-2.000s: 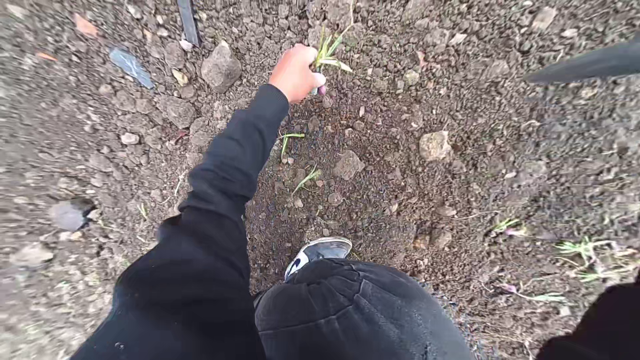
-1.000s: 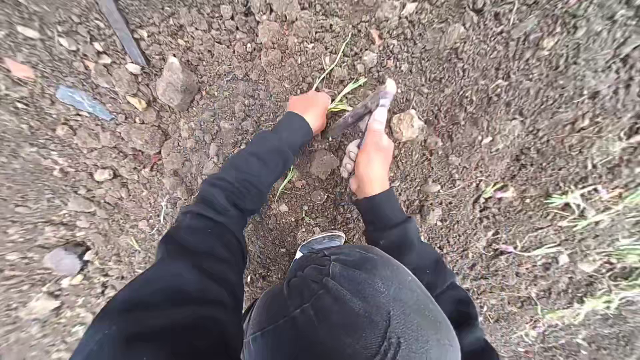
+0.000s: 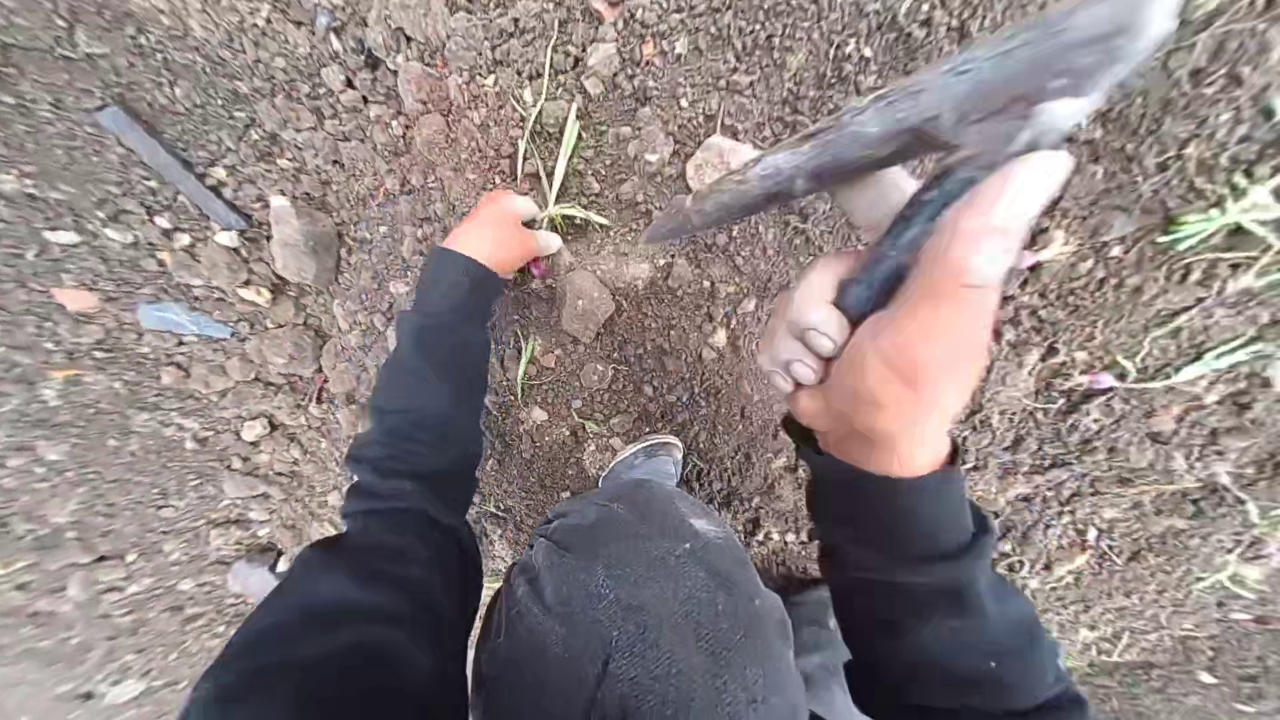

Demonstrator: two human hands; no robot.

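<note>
My left hand (image 3: 503, 234) reaches down to the soil and pinches the base of a green-leaved bulb plant (image 3: 562, 165); a small purple-red bulb (image 3: 539, 268) shows just under the fingertips. At the right, my right hand (image 3: 895, 320) grips the dark handle of a hand tool (image 3: 840, 150) with a long, soil-stained pointed blade. The blade is raised and slants down to the left, its tip to the right of the plant. Whether the tip touches the ground I cannot tell. Small green shoots (image 3: 525, 365) stand nearer my shoe.
Stones lie about, one (image 3: 586, 304) just below the left hand, another (image 3: 718, 160) behind the blade, a larger one (image 3: 303, 242) to the left. A dark flat strip (image 3: 172, 168) and a blue-grey shard (image 3: 184, 320) lie farther left. Uprooted bulb plants (image 3: 1215, 360) lie at the right. My shoe (image 3: 645, 460) is below.
Two seconds ago the right hand was out of view; it came in with the tool beside the plant. Since one second ago it has moved right and lifted the tool away from the left hand.
</note>
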